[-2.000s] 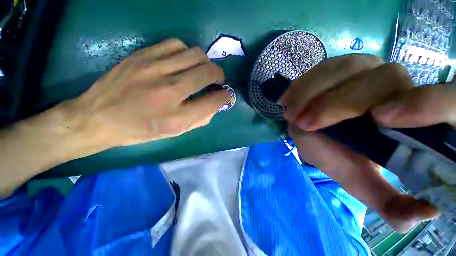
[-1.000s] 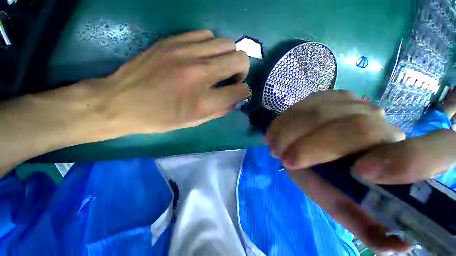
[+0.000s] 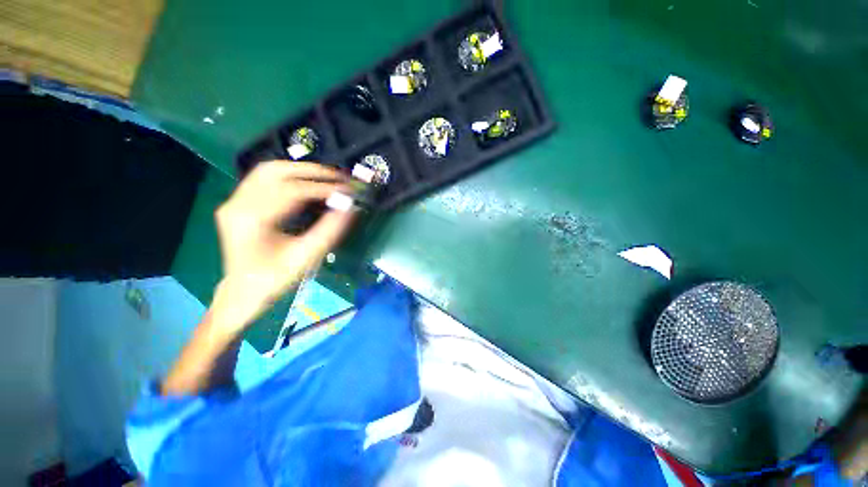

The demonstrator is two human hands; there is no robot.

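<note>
A black pocket tray [image 3: 419, 105] lies tilted on the green mat, with two rows of square pockets. Several of them hold small round modules with yellow bits and white tabs. My left hand [image 3: 286, 224] is at the tray's near left corner. It pinches a small module with a white tab [image 3: 340, 201] between thumb and fingertips, somewhat blurred. My right hand [image 3: 854, 447] is cut off and dark at the lower right edge; its fingers and what it holds cannot be made out.
The round screw dish [image 3: 714, 342] is at the right. A white card [image 3: 649, 258] lies beyond it. A module with a white tab [image 3: 669, 109] and a dark round module [image 3: 751, 124] stand on the mat at the upper right. A woven brown surface [image 3: 76, 38] is at the upper left.
The view has swung left. My left hand has moved from beside the dish to the tray, which was out of view. My right hand and the screwdriver have moved away from the centre to the right edge.
</note>
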